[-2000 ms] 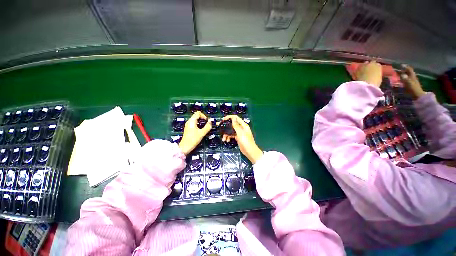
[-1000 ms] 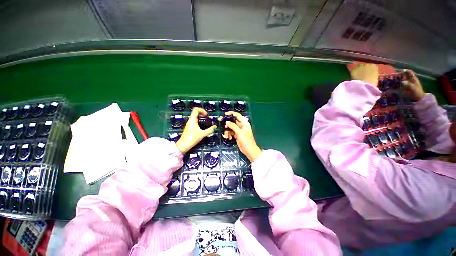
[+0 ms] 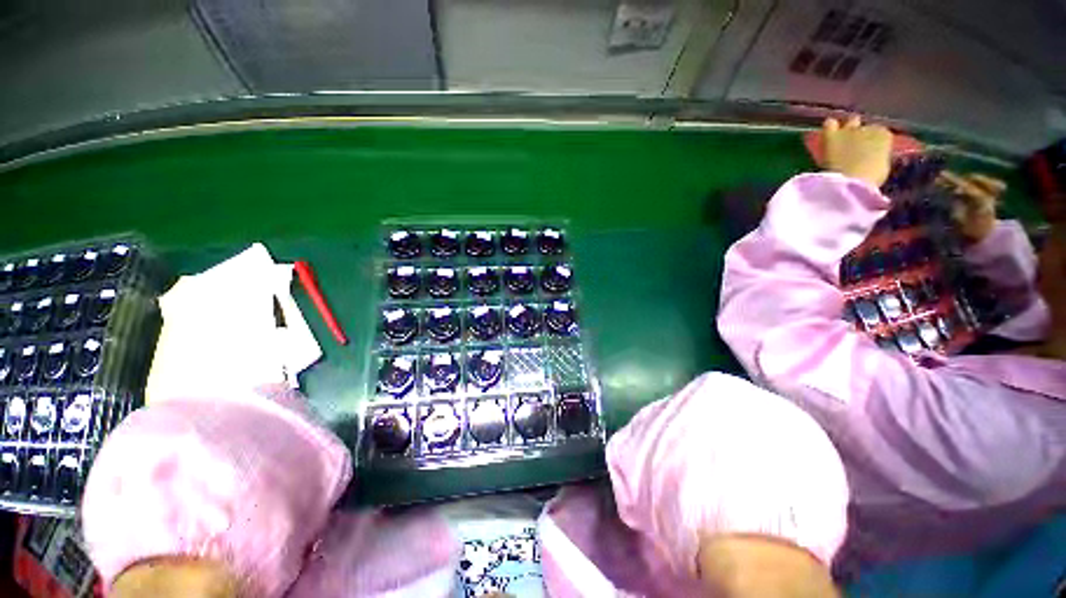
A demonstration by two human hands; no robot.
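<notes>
A clear tray (image 3: 482, 458) lies flat in front of me, with black round units (image 3: 485, 369) in five columns. Two pockets in its fourth row, at the right, hold no unit and look pale and hatched. Tiny white marks show on many units. Both my sleeves bend back toward the bottom edge. Only a strip of skin at my left wrist (image 3: 175, 579) and at my right wrist (image 3: 766, 568) shows. Both hands are cut off by the bottom edge, so their fingers and anything in them are hidden.
Stacked filled trays (image 3: 115, 386) stand at far left. White paper sheets (image 3: 216, 339) with a thin dark mark and a red pen (image 3: 319, 301) lie between stack and tray. At right, a person in a pink smock (image 3: 807, 269) handles a tray over a red sheet.
Both my hands have left the tray and moved back toward me, out of the picture. The units they held over it are out of sight. The second and third rows now show filled.
</notes>
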